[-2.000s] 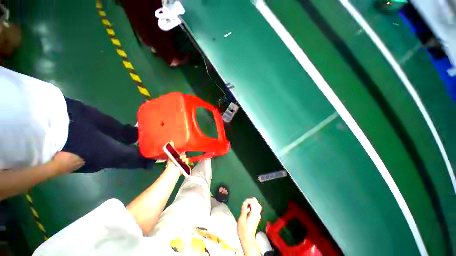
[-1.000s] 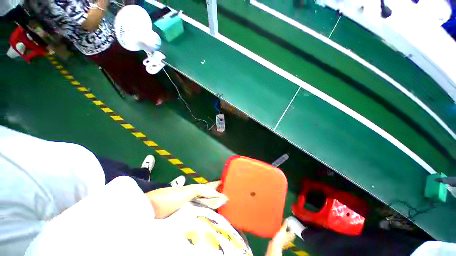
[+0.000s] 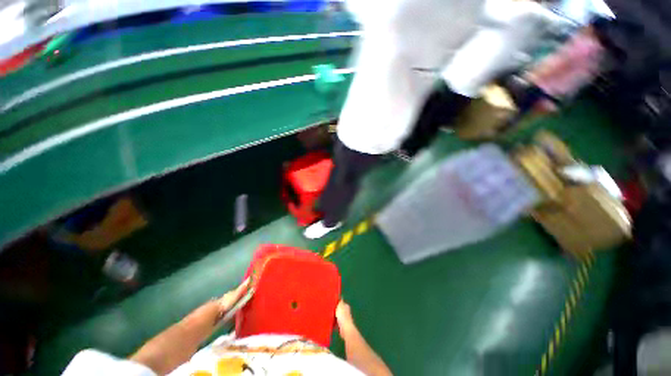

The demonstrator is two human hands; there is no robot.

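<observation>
A red plastic stool is in front of my body at the lower middle, its square seat with a small centre hole towards me. A second red edge shows behind the seat; I cannot tell whether it is another stool. My left hand holds the left edge, with a thin pale-edged item, likely the smartphone, between hand and stool. My right hand holds the right edge. The fingers of both hands are partly hidden and blurred.
The green line runs across the upper left. A person in a white top stands beside it, near another red stool. A tall translucent stack and cardboard cartons stand on the floor at right. Yellow-black tape crosses the floor.
The view has swung round to another stretch of the line, with the stack and cartons now showing. The red stool has stayed in my hands and is now in front of my body.
</observation>
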